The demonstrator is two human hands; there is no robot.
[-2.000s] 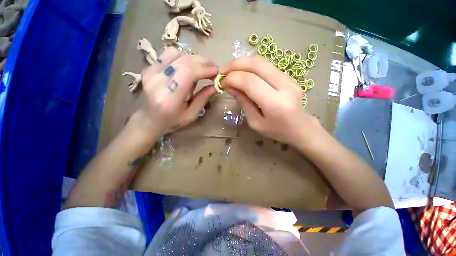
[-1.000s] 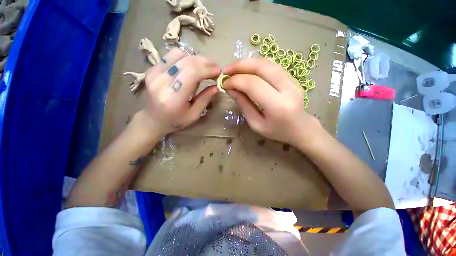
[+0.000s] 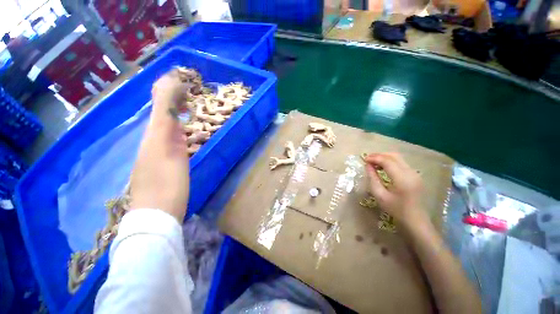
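My left hand (image 3: 171, 92) is blurred over the blue bin (image 3: 236, 144), at the heap of beige figure arms (image 3: 215, 110); its fingers and what they may hold cannot be made out. My right hand (image 3: 393, 184) is over the yellow-green rings (image 3: 387, 222) on the right of the cardboard mat (image 3: 362, 282). Its thumb and forefinger are together at a small yellowish bit, probably a ring. A few figure arms (image 3: 322, 132) lie at the mat's top left. A small white disc (image 3: 314, 192) lies mid-mat.
A pink-red tool (image 3: 486, 222) and a white sheet (image 3: 531, 276) lie right of the mat. A green surface (image 3: 344, 86) runs behind. Another blue bin (image 3: 236, 40) stands behind the first. Dark parts (image 3: 390, 32) and another person's arm (image 3: 482, 15) are across the green surface.
The view has turned left. My hands have parted from the ring they held between them: the left has gone to the blue bin, the right to the ring pile. Fewer figure arms show on the mat.
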